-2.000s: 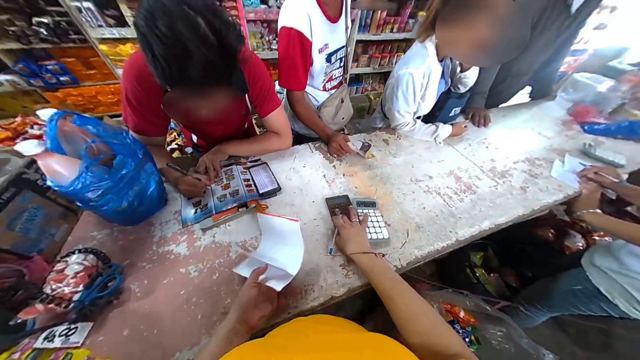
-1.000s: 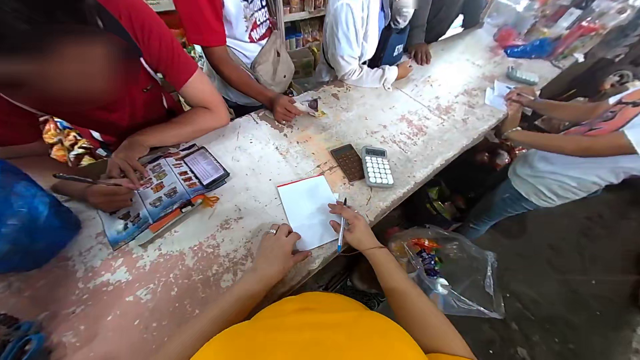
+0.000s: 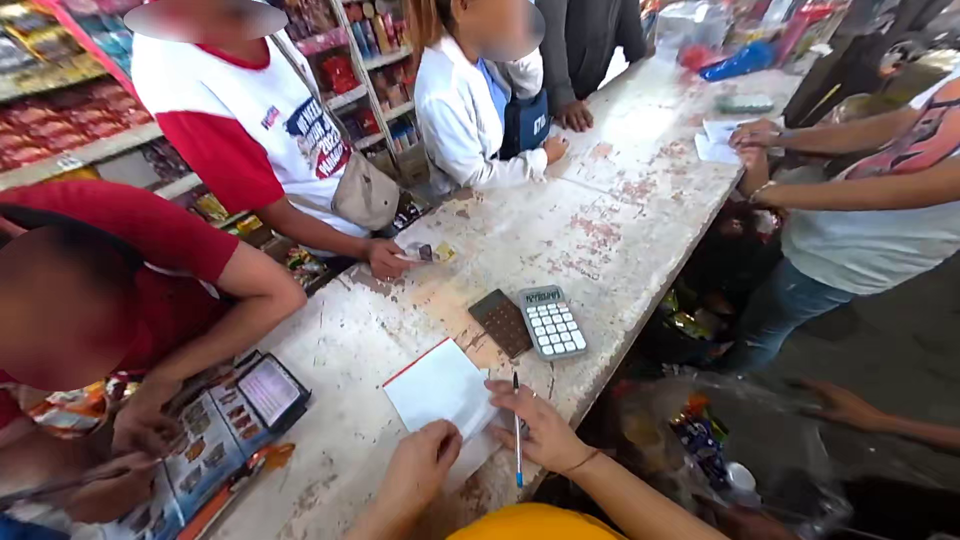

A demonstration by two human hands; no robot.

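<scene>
A white paper pad with a red top edge (image 3: 436,386) lies on the worn counter before me. My left hand (image 3: 421,466) rests at its lower edge, fingers curled, with nothing visible in them. Between the fingers of my right hand (image 3: 536,427) is a ballpoint pen with a blue end (image 3: 517,439); these fingers also touch the pad's right edge, where loose sheets overlap. Just beyond, a gray calculator with white keys (image 3: 553,322) lies against a dark brown calculator (image 3: 501,322).
Across the painted counter (image 3: 555,217), one person leans over an open catalog (image 3: 199,442) with a phone (image 3: 274,390) on it. Another holds a small packet (image 3: 429,253). A co-worker at right handles papers (image 3: 716,142). A clear plastic bag of goods (image 3: 795,465) is below the counter's edge at right.
Two seconds ago my right hand was on the calculators and my left hand held the paper raised; the pad now lies on the counter with both hands at it. The view has swung right.
</scene>
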